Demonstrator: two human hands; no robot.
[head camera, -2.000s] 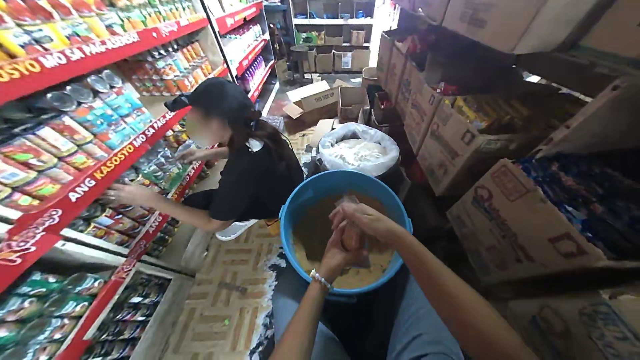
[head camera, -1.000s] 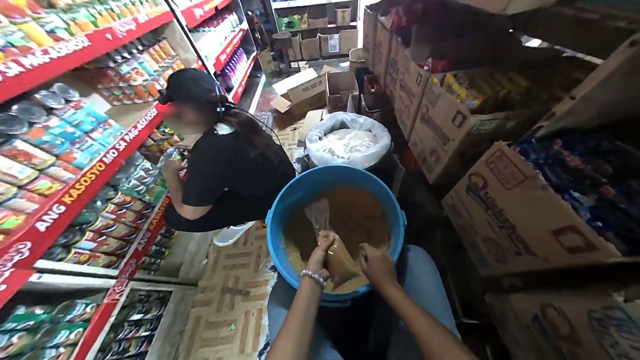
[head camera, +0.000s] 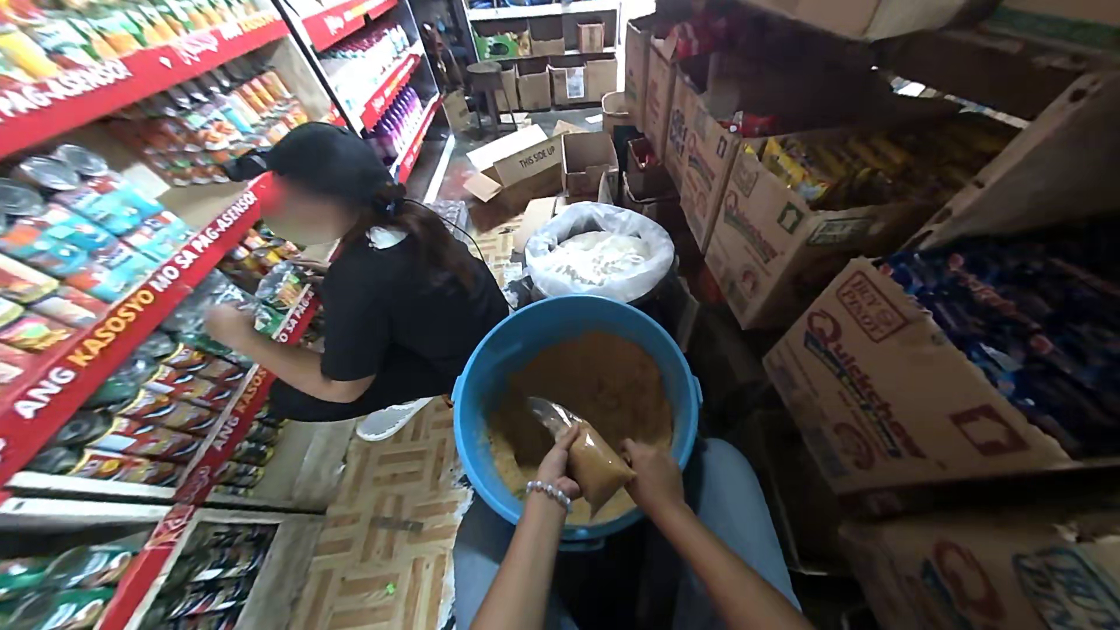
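A clear plastic bag (head camera: 597, 464) filled with brown granules, perhaps brown sugar, lies tilted over a blue plastic bucket (head camera: 464, 411). My left hand (head camera: 560, 459), with a beaded bracelet at its wrist, grips the bag along its left side. At the bag's lower right corner is my right hand (head camera: 652, 472), its fingers closed on that corner. The bag's loose upper end points to the upper left. More of the brown granules (head camera: 604, 367) fill the bucket's inside. My knees are on either side of the bucket.
Beyond the bucket stands a container lined with a plastic bag (head camera: 560, 223) of white contents. A person in black (head camera: 394, 306) crouches at left, hands at shelves of canned goods (head camera: 166, 411). Open cardboard boxes of packets (head camera: 910, 385) line the right; an open carton (head camera: 525, 162) lies behind.
The bag, upright between my hands one second ago, now leans more to the left, its filled end toward my right hand. The crouching person's arm has reached out toward the shelf.
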